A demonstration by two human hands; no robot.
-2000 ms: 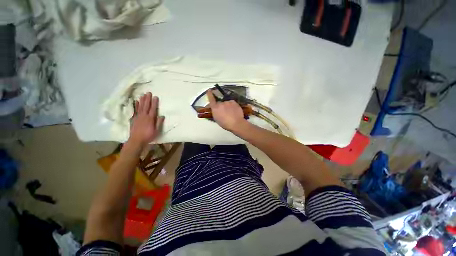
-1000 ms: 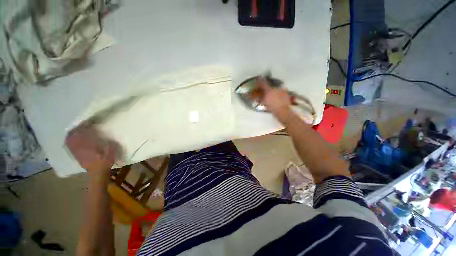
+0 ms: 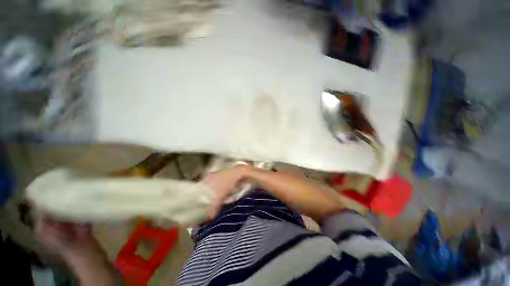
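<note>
A cream cloth piece (image 3: 123, 196) is held off the table, stretched sideways in front of my body and blurred by motion. My left hand (image 3: 64, 232) is at its far left end, blurred, with the cloth over the fingers. My right hand (image 3: 226, 187) grips its right end near my waist. The iron (image 3: 348, 116) lies on the right part of the white pressing table (image 3: 168, 95), with no hand on it. Its silver soleplate side shows at the left and its brown-orange part at the right.
The black iron rest (image 3: 351, 46) is at the table's back right. A heap of cream cloth (image 3: 159, 22) is at the back left. A red stool (image 3: 146, 251) stands below on the left, another red plastic piece (image 3: 391, 195) by the table's right corner. A blue board (image 3: 444, 106) is at right.
My right hand has let go of the iron, which stays at the table's right. Both hands have lifted the cream piece off the table and brought it over the front edge to the left.
</note>
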